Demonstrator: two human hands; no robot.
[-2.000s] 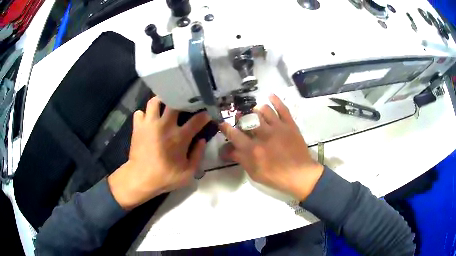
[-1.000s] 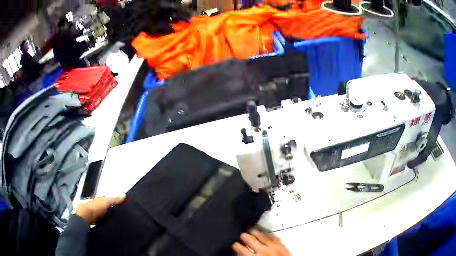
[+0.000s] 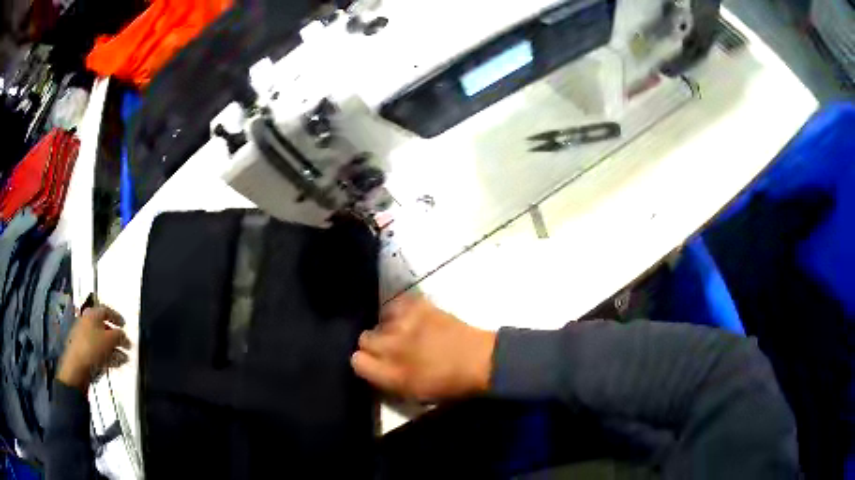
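Note:
The black back panel (image 3: 291, 319) lies on the white sewing table, its upper right corner at the presser foot (image 3: 380, 220) of the sewing machine (image 3: 328, 159). A camouflage strip (image 3: 246, 286) runs lengthwise on it. My right hand (image 3: 427, 352) has curled fingers on the panel's right edge, below the needle area. My left hand (image 3: 94, 347) is off the panel's left side, near the table's left edge, fingers loosely apart and holding nothing visible. The panel's lower part is dark, cut off by the frame.
Thread snips (image 3: 574, 137) lie on the machine bed. The control panel (image 3: 497, 70) is above them. Red pieces (image 3: 39, 173) and grey pieces (image 3: 28, 319) are stacked at the left. Orange fabric (image 3: 155, 37) is at the upper left. Blue material (image 3: 778, 206) is at the right.
The panel has turned so its strip runs nearly straight up the view. My right hand has moved up along its right edge. My left hand has come off the panel. The camera view has shifted.

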